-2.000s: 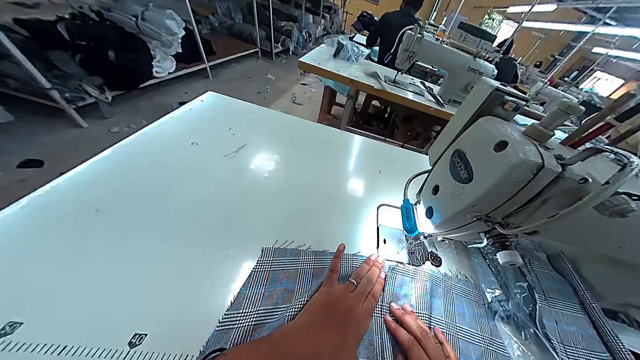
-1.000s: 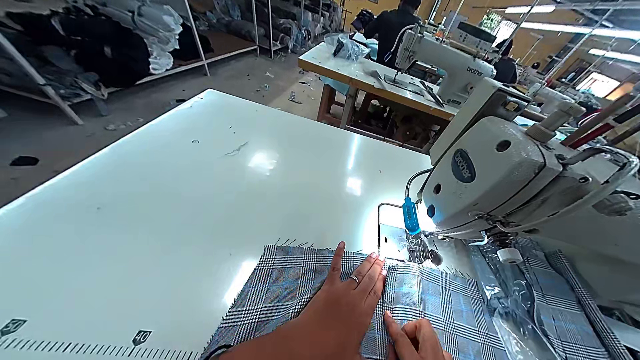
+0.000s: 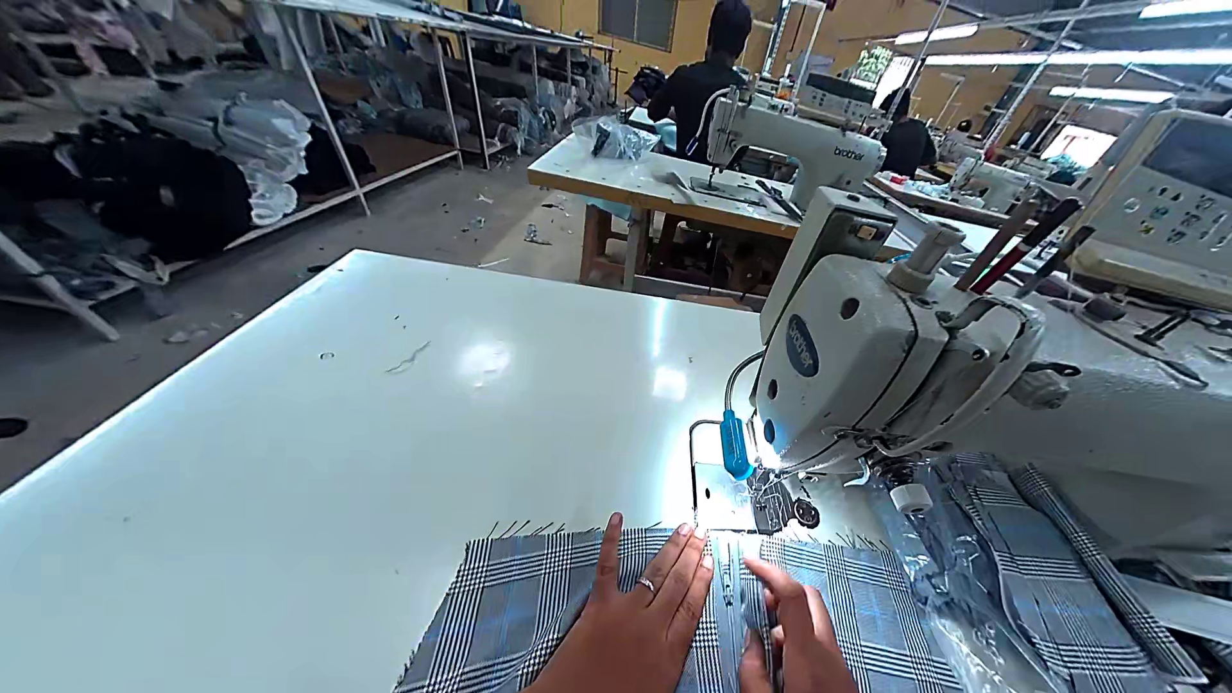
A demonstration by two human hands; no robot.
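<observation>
Grey-and-blue plaid fabric (image 3: 510,587) lies on the white sewing table, with frayed threads along its far edge. Flat on it, fingers spread, my left hand (image 3: 635,616) presses just left of a vertical seam or fold. My right hand (image 3: 794,630) has its index finger on the cloth right of that seam; thumb and fingers pinch a fold there. Beyond the fingertips are the presser foot (image 3: 770,505) and needle area of a white Brother industrial sewing machine (image 3: 866,356), lit by a blue lamp (image 3: 736,445). The needle itself cannot be made out.
More plaid fabric (image 3: 1049,577) and clear plastic film (image 3: 948,577) lie under the machine arm at right. A second sewing machine (image 3: 799,140) stands on a table ahead, a person (image 3: 698,82) beyond it. Racks of bundled cloth (image 3: 164,183) line the left.
My right hand has gone from lying with fingers extended on the fabric to curled fingers pinching beside the seam. My left hand has stayed nearly in place.
</observation>
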